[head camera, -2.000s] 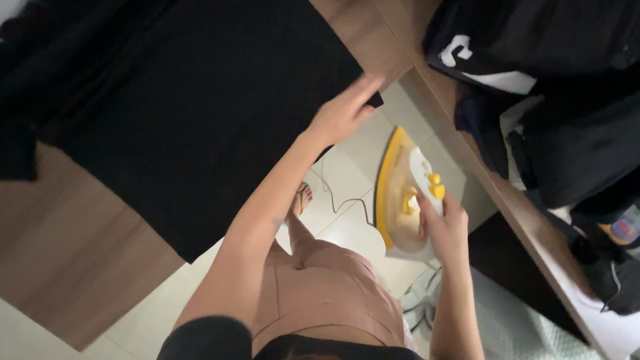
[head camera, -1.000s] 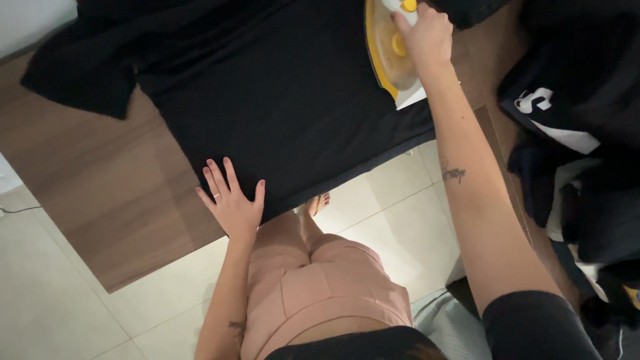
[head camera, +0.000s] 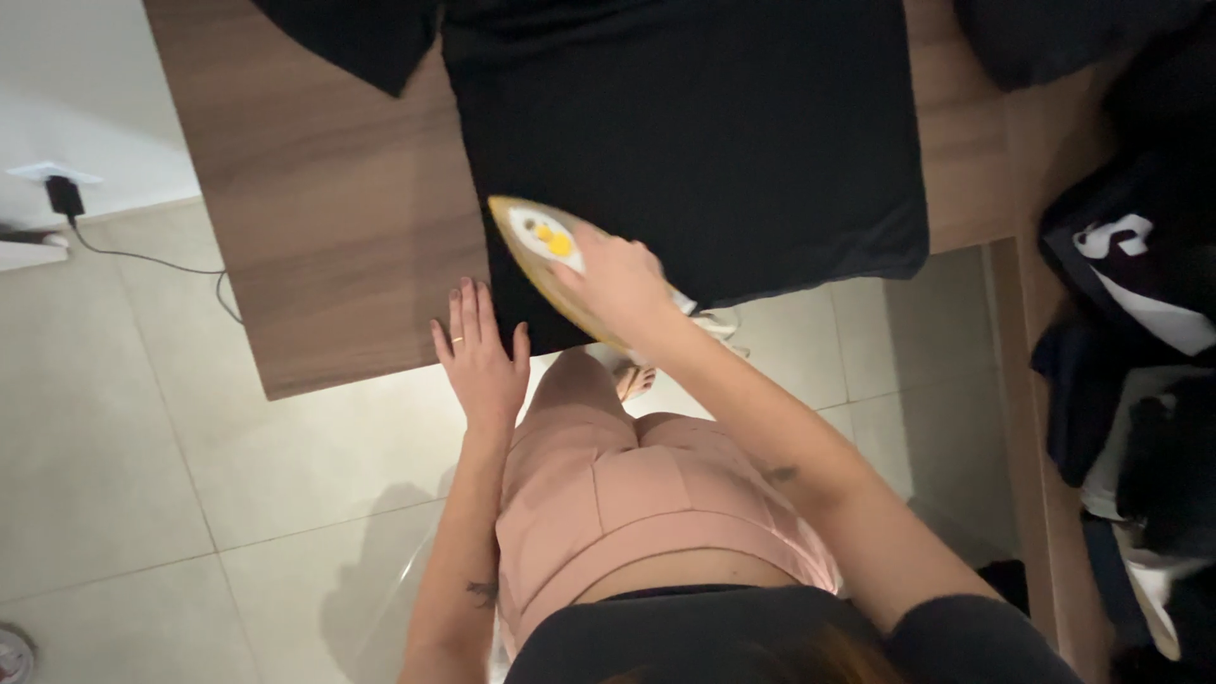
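A black T-shirt (head camera: 684, 142) lies spread on a wooden table (head camera: 332, 190), its hem at the near edge and a sleeve at the upper left. My right hand (head camera: 617, 285) grips the handle of a yellow and white clothes iron (head camera: 546, 252), which rests on the shirt's lower left part with its tip pointing up and left. My left hand (head camera: 482, 351) lies with fingers spread at the table's near edge, beside the shirt's left edge, and holds nothing. A piece of the white cord (head camera: 719, 326) shows behind the iron.
Dark folded clothes (head camera: 1130, 247) are piled on a wooden surface at the right. A black plug (head camera: 65, 197) sits in a wall outlet at the far left, its cable running toward the table. Light floor tiles (head camera: 285, 475) lie below, and my legs are close to the table edge.
The iron, off the shirt two seconds ago and at its right part one second ago, has moved to the shirt's lower left. My left hand has shifted from the shirt to its left edge.
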